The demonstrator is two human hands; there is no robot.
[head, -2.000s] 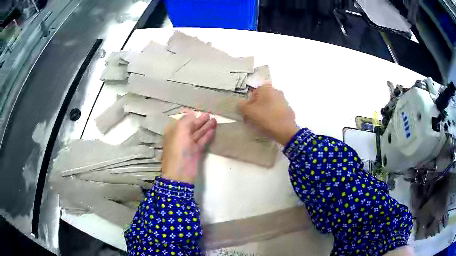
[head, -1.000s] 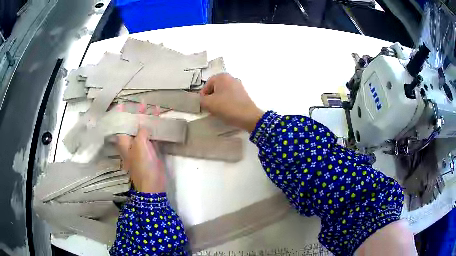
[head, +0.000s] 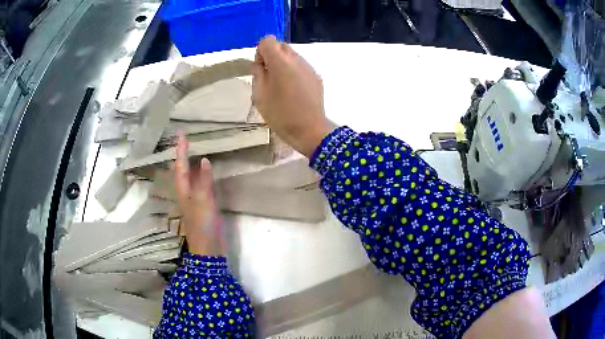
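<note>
Beige-grey fabric strips (head: 212, 99) lie in a loose, overlapping heap on the white table. My right hand (head: 288, 96) is raised over the heap's right side, its fingertips closed on the end of a strip (head: 215, 71) that bends up from the heap. My left hand (head: 198, 205) is at the heap's lower edge, fingers apart and pointing away from me. Its fingertips overlap a slanting strip (head: 242, 140); no grip on it shows. Wider strips (head: 278, 198) lie right of my left hand. A fanned bundle (head: 113, 265) lies to its left.
The white sewing machine head (head: 504, 142) stands at the right, with dark strips (head: 564, 242) bunched below it. A long strip (head: 318, 301) lies near the front edge. A blue bin (head: 222, 23) is behind the table (head: 378, 86). A grey metal rail (head: 40, 165) runs along the left.
My right hand has moved up and away from me, lifting a strip end. The strip that lay across my left hand's fingers is now farther up, tilted on the heap. The view has shifted.
</note>
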